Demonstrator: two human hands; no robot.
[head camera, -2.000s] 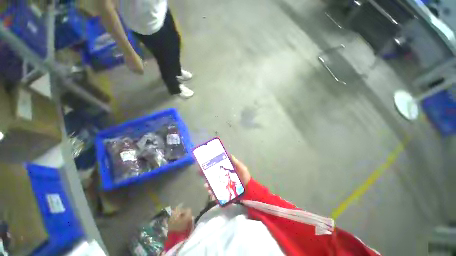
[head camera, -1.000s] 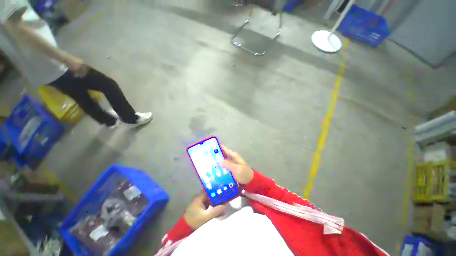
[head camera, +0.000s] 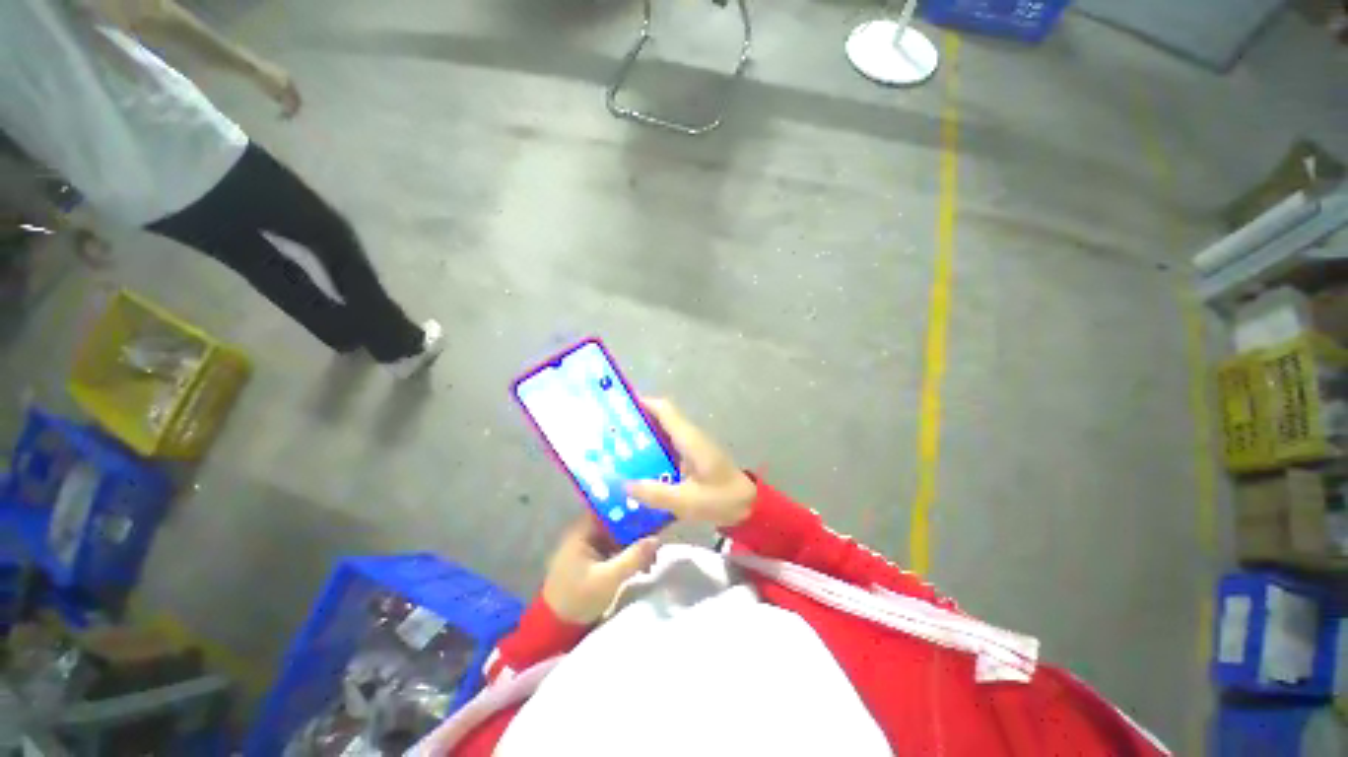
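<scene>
A smartphone (head camera: 584, 422) with a red-edged case and a lit screen with icons is held in front of my body. My left hand (head camera: 589, 574) holds its lower left edge. My right hand (head camera: 702, 470) is around its right side, with the thumb over the lower part of the screen. What the fingers do behind the phone is hidden.
A blue crate (head camera: 333, 629) with clear bags stands on the floor at lower left. A yellow crate (head camera: 222, 407) and another blue crate (head camera: 126, 518) are further left. A person (head camera: 281, 244) in black trousers is at upper left. Shelving (head camera: 1283, 244) with boxes lines the right.
My left hand has come up from near the bagged parts to the phone. The view has turned right. The phone screen has changed to icons. The person appears in a different stride.
</scene>
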